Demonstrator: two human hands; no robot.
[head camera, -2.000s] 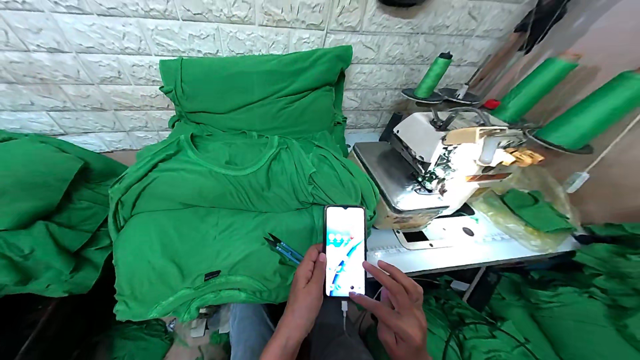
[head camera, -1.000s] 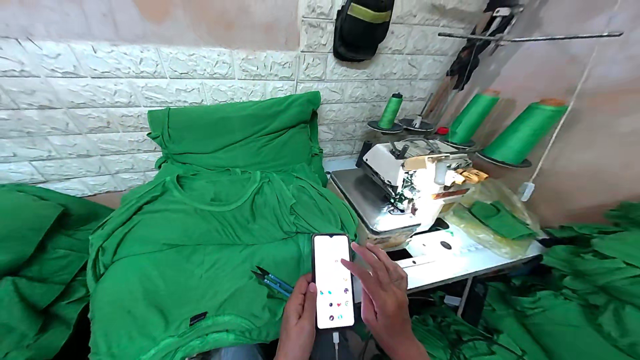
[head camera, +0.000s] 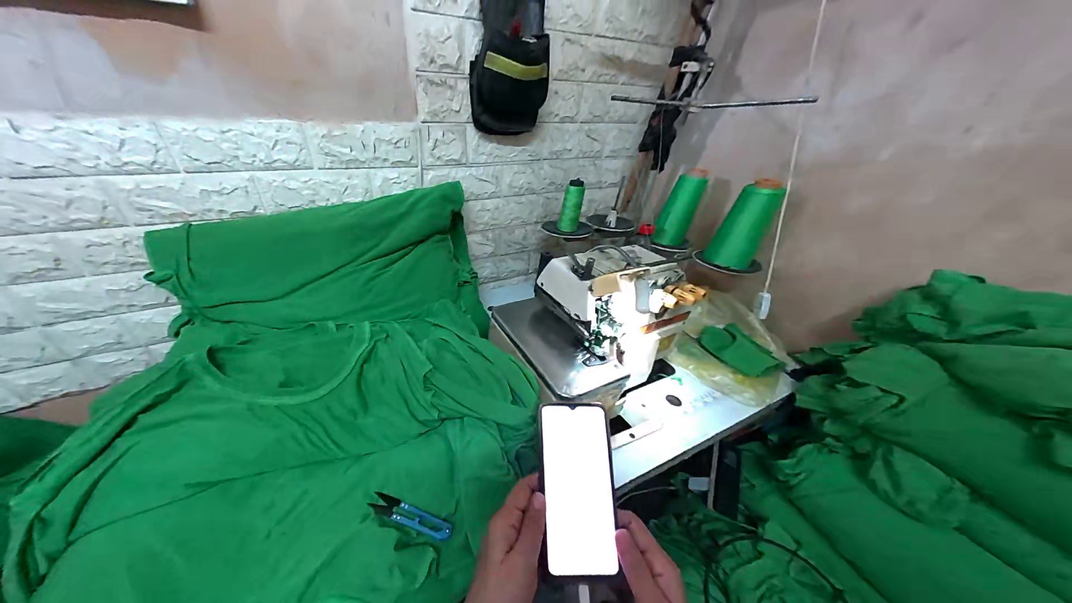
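Note:
A smartphone (head camera: 579, 492) with a blank white screen stands between my hands, a white cable at its lower end. My left hand (head camera: 511, 544) grips its left edge, thumb along the side. My right hand (head camera: 649, 559) holds the lower right edge. Left of the phone, blue-handled thread snips (head camera: 412, 515) lie on a spread green shirt (head camera: 276, 469). Behind the phone is an overlock sewing machine (head camera: 615, 310) with its lamp lit.
Green thread cones (head camera: 745, 224) stand behind the machine. On the white machine table (head camera: 687, 431) lies a plastic bag (head camera: 729, 381) with green fabric on it. Green garments (head camera: 946, 444) are heaped at right. A black pouch (head camera: 509, 79) hangs on the brick wall.
My right hand's fingers have left the front of the screen and now hold the phone's right edge. The screen has turned from showing icons to blank white. The view has tilted upward.

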